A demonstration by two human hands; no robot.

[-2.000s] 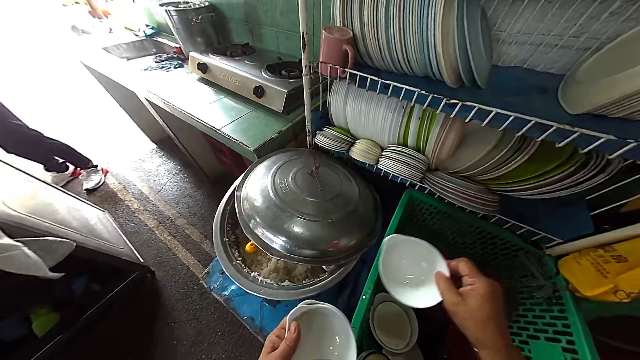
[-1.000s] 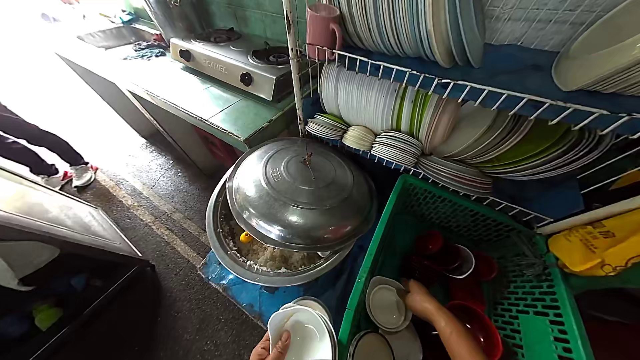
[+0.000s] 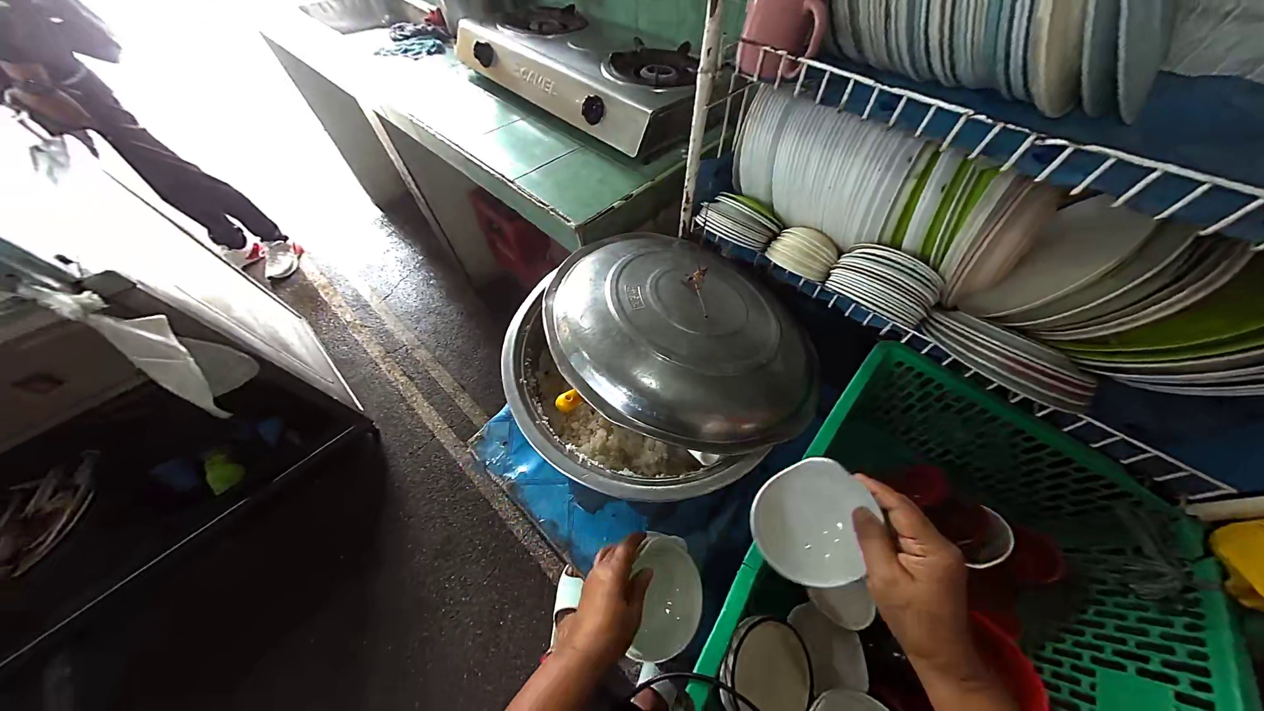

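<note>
My right hand point(image 3: 913, 563) pinches the rim of a white bowl point(image 3: 812, 523) above the near left edge of a green plastic crate point(image 3: 849, 395). Left of the crate, my left hand point(image 3: 607, 602) holds white bowls point(image 3: 670, 602), at least two nested together, tilted on edge. Inside the crate are more pale bowls point(image 3: 828, 647), red cups point(image 3: 1032, 553) and a red bowl or basin point(image 3: 1012, 657). Beyond my hands, a metal lid point(image 3: 681, 346) partly covers a wide metal pot point(image 3: 528, 449) of cooked rice point(image 3: 617, 439), with a yellow utensil handle point(image 3: 568, 400) showing.
A white wire rack point(image 3: 1066, 168) of plates stands behind the crate. A gas stove point(image 3: 583, 74) sits on a green tiled counter point(image 3: 553, 178) at the back. A dark shelf unit point(image 3: 326, 434) stands at left, and a person point(image 3: 163, 148) is on the floor beyond it.
My right hand has come up out of the crate with a white bowl. The person at far left shows more of the body now. The view has shifted.
</note>
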